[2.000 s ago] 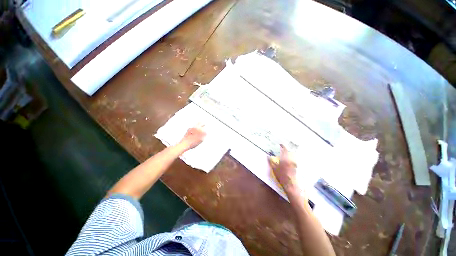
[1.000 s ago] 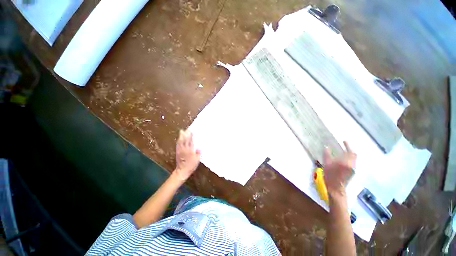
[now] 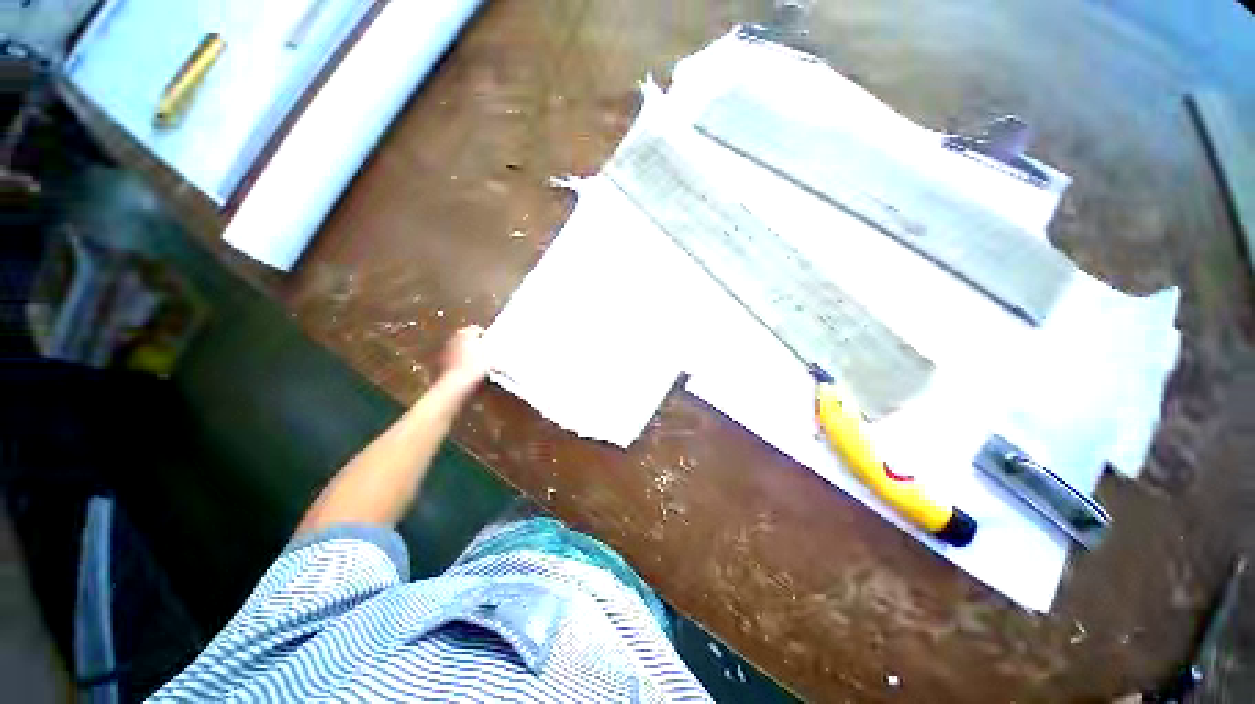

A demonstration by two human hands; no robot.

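Note:
A white fabric stack [image 3: 578, 323] with ragged edges lies on the brown table. Two flat grey metal bars lie on it, a nearer bar [image 3: 771, 275] and a farther bar [image 3: 895, 206]. The yellow-handled knife [image 3: 881, 468], with a black butt end, lies on the near right part of the stack. A silver spring clip [image 3: 1042, 490] sits at the right near edge. My left hand [image 3: 465, 355] is at the stack's left corner, its fingers partly hidden at the fabric edge; I cannot tell if it grips. My right hand is out of the picture.
Dark clips, one of them at the far right edge [image 3: 1002, 149], sit on the stack's far side. A white roll [image 3: 351, 138] and a yellow object [image 3: 190, 80] lie at the upper left. Another bar [image 3: 1222, 172] and dark shears [image 3: 1211, 640] lie at the right. The table edge borders green floor.
My right hand has left the knife and gone out of view; the knife now lies alone. My left hand has moved to the stack's left corner. The camera view has shifted.

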